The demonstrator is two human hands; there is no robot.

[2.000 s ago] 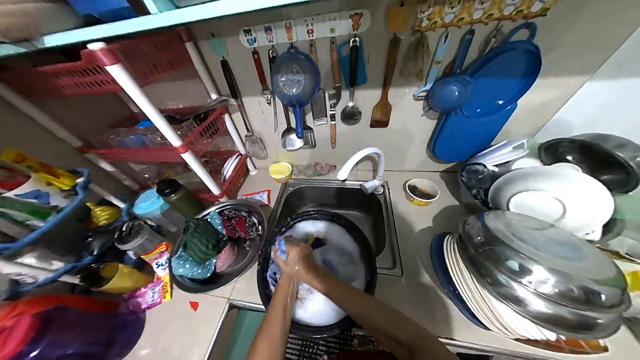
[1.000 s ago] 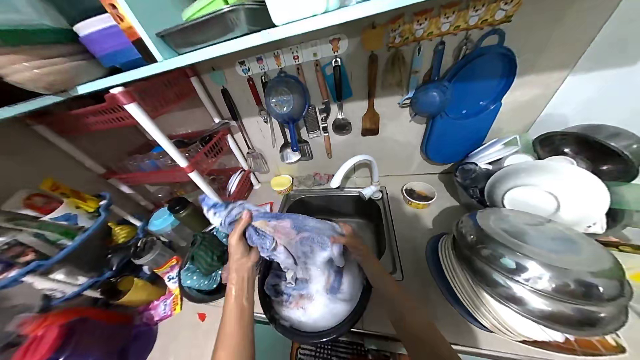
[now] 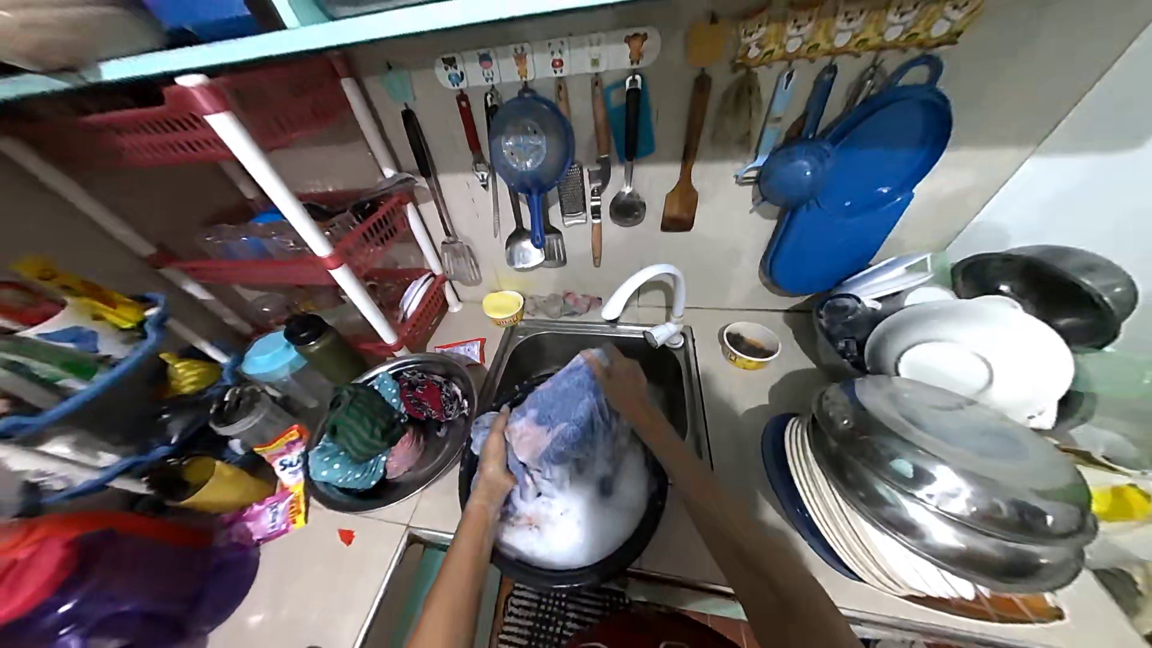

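Note:
A wet blue and pinkish cloth [image 3: 565, 409] is stretched between my two hands above a black basin [image 3: 585, 576]. White suds [image 3: 562, 531] fill the basin, which stands partly over the steel sink [image 3: 675, 387]. My left hand [image 3: 493, 459] grips the cloth's lower left side, near the basin's rim. Higher up and to the right, my right hand [image 3: 619, 382] holds its top corner; the lower part of the cloth hangs into the suds. Behind the cloth rises a white faucet [image 3: 652, 288]. To the left, a metal bowl [image 3: 450, 459] holds several bunched cloths [image 3: 364, 423].
Stacked plates [image 3: 823, 495] and large metal bowls [image 3: 954, 459] crowd the right counter. A small tub [image 3: 750, 346] sits right of the sink, a yellow tub [image 3: 504, 308] behind it. Bottles and a detergent packet [image 3: 286, 459] stand left. Utensils hang on the wall; a teal shelf [image 3: 378, 27] juts overhead.
The cloth, spread wide between both hands a second ago, now slants down into the suds. Two seconds ago my hands were together low in the basin.

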